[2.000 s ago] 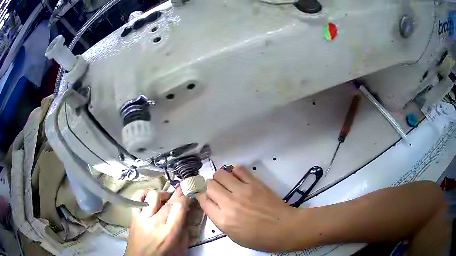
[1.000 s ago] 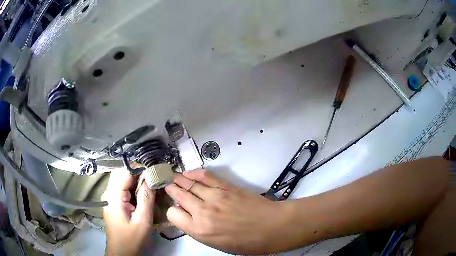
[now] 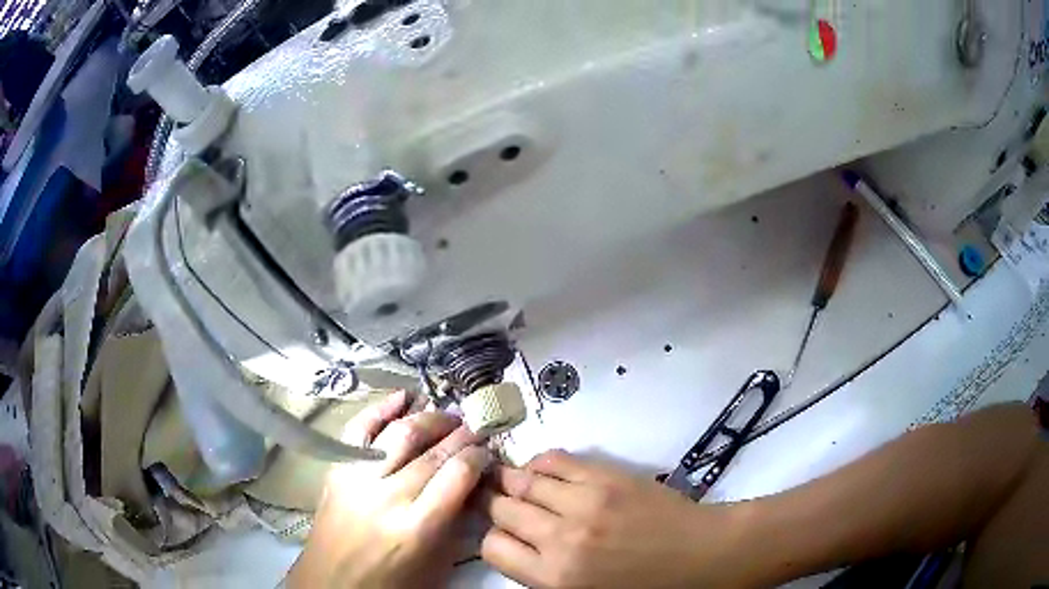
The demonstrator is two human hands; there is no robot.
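Observation:
The khaki garment lies in a crumpled heap left of the needle area, under the lamp. My left hand presses on its edge just below the machine's lower knob, fingers bent together. My right hand meets it at the fingertips, right beside the presser area. The bit of cloth pinched between the hands is mostly hidden by the fingers and knob. The off-white sewing machine spans the top, with a pale tension knob on its head.
Black thread snips lie just beyond my right hand. A brown-handled tool and a white pen-like rod lie under the machine arm. The pale lamp and its cable hang left of the head. A blue round piece sits at right.
The view has swung, so the machine and tools appear shifted. My left fingers, spread upright a second ago, are now bent over against my right fingertips beside the lower knob.

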